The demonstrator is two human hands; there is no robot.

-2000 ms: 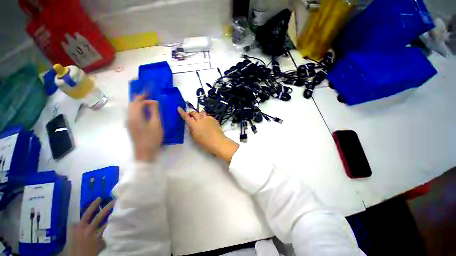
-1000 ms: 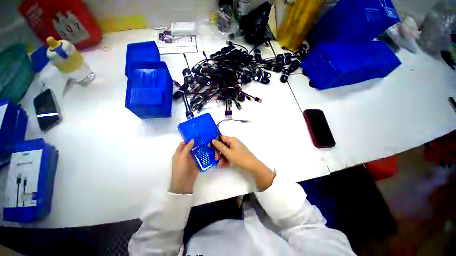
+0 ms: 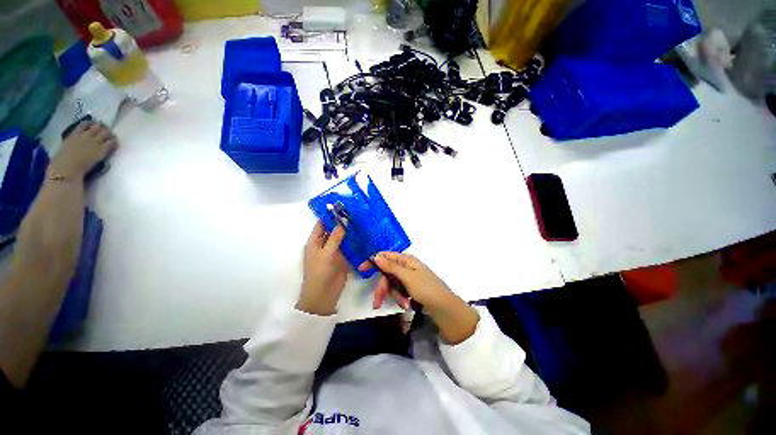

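Observation:
A blue moulded insert tray [image 3: 374, 219] is held tilted above the table's front edge. My left hand [image 3: 325, 268] holds its left side, with the thumb near metal-tipped plugs lying at the tray's upper left. My right hand [image 3: 417, 289] is at the tray's lower edge and pinches a black USB cable [image 3: 394, 278], which is largely hidden by the fingers. The tangled cable pile [image 3: 396, 106] lies beyond the tray. The stack of empty trays [image 3: 260, 127] stands to its left, with recesses visible on top.
Another person's arm [image 3: 42, 229] reaches in from the left, its hand over a dark phone. A bottle [image 3: 119, 58] stands behind. A red-edged phone [image 3: 552, 206] lies right. Large blue tray stacks [image 3: 613, 98] stand back right. Blue packs [image 3: 78, 276] are at far left.
The tray in my hands is tilted more, and plugs now show at its upper left. The neighbour's arm has come in over the phone and packs at the left.

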